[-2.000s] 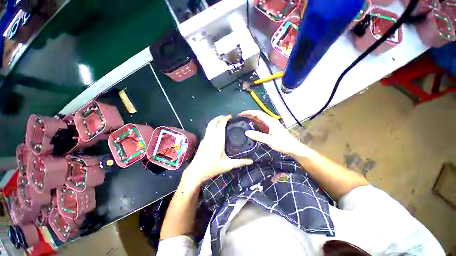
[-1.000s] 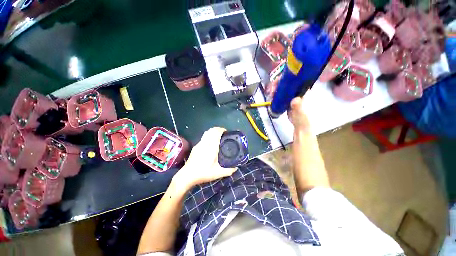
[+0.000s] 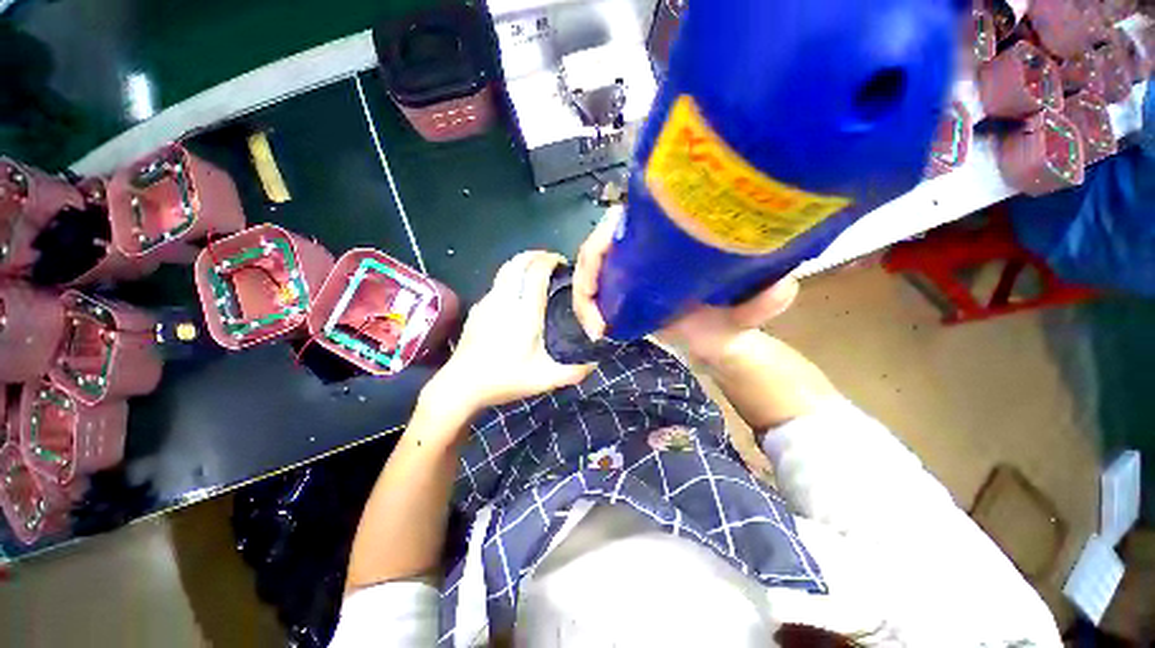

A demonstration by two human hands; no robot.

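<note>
My left hand holds a unit with a black top cover over my lap, at the bench edge. Its body is hidden by my fingers. My right hand is wrapped around the lower part of the blue electric screwdriver with a yellow label, mostly behind it. The screwdriver looms large near the camera, and its lower end is at the right side of the black cover. The tip and any screw are hidden.
Open pinkish-red housings stand on the dark bench at left. A black-topped red unit stands beside the metal screw feeder. A yellow strip lies behind the housings. More housings and a red stool are at right.
My right hand first left the black cover and reached the blue screwdriver, and has now brought it down to the cover. My left hand still holds the unit. The view has shifted.
</note>
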